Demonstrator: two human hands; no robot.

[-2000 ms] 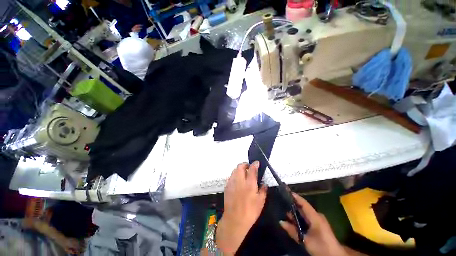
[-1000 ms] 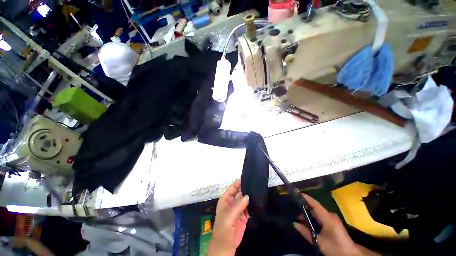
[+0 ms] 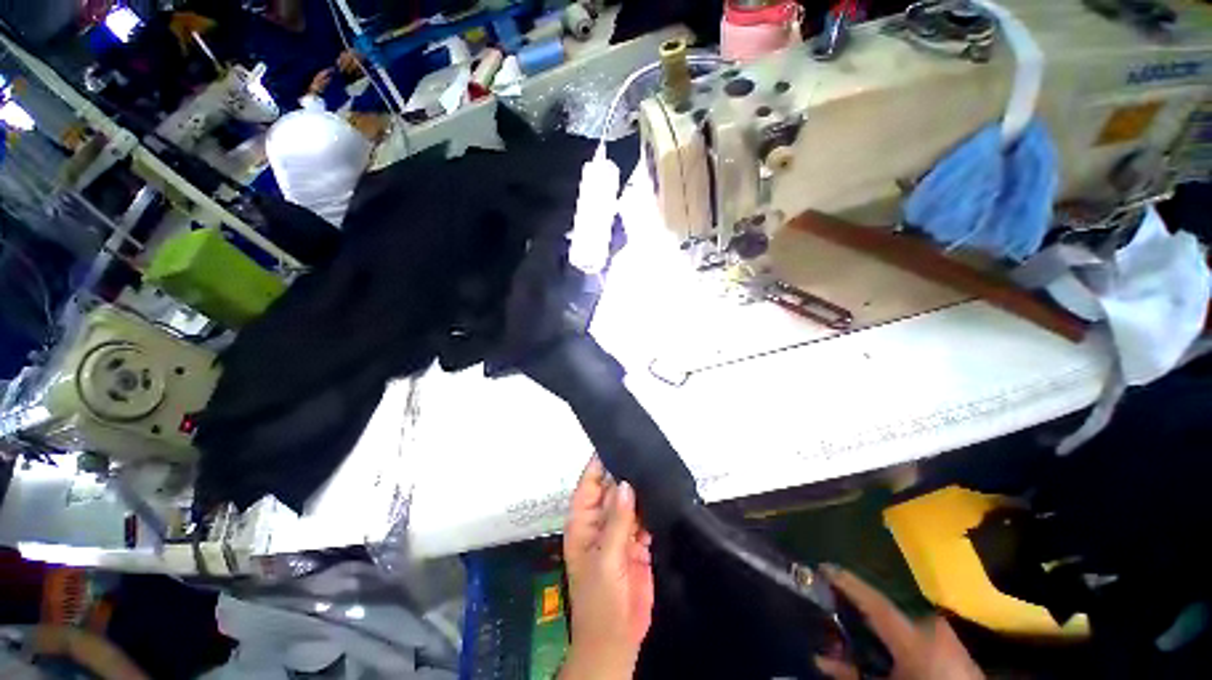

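A long black fabric strip (image 3: 622,423) runs from the black fabric heap (image 3: 386,253) over the white table's front edge. My left hand (image 3: 609,565) holds the strip's left edge at the table edge. My right hand (image 3: 910,638), at the lower right, is shut on dark shears (image 3: 802,577). Their blades lie along the black cloth and are hard to tell from it. Black cloth hangs below, between my hands.
A cream sewing machine (image 3: 877,120) stands at upper right, with a white lamp (image 3: 594,215). A brown bar (image 3: 930,270) and a small reddish-brown tool (image 3: 808,306) lie by it. A blue tassel (image 3: 984,189) hangs there. White scraps (image 3: 1150,299) and a yellow piece (image 3: 950,558) are at right.
The strip has straightened from a folded bend into a diagonal band. The shears have moved down and tilted flatter, from above the strip to along the cloth. My left hand has shifted slightly.
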